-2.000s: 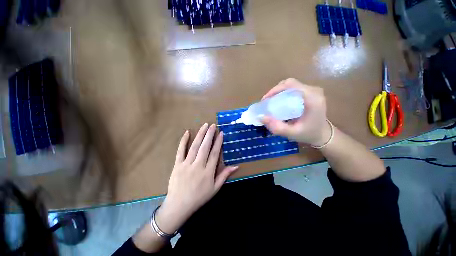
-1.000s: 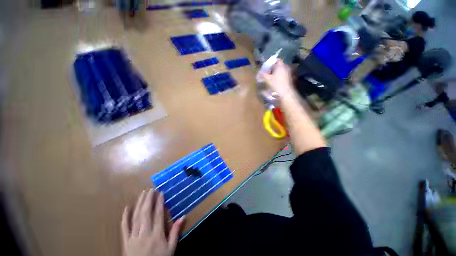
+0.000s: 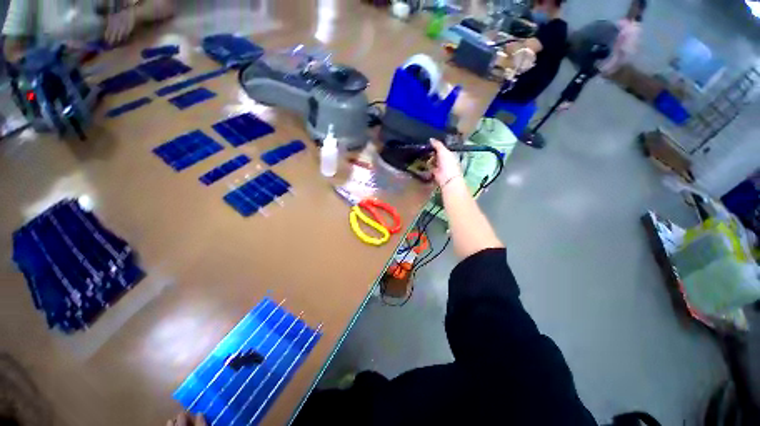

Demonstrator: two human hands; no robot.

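A bright blue solar cell with pale parallel lines lies flat near the table edge, small black pieces on its middle. Only fingertips of my left hand show, at the cell's lower left corner; the rest is cut off by the bottom edge. My right hand is stretched forward at the table's right edge, closed on the black soldering iron, whose thick cable arcs to the right. The white flux bottle stands upright beside the grey machine, out of my hand.
Yellow and red scissors lie near the right edge. Dark tabbed cells lie stacked at left, smaller cell pieces beyond. The grey machine, blue tape holder and hanging cables are at right. People are across the table.
My right hand has let go of the flux bottle, now standing on the table, and has taken hold of the iron. The view has turned right; my left hand has mostly left the picture.
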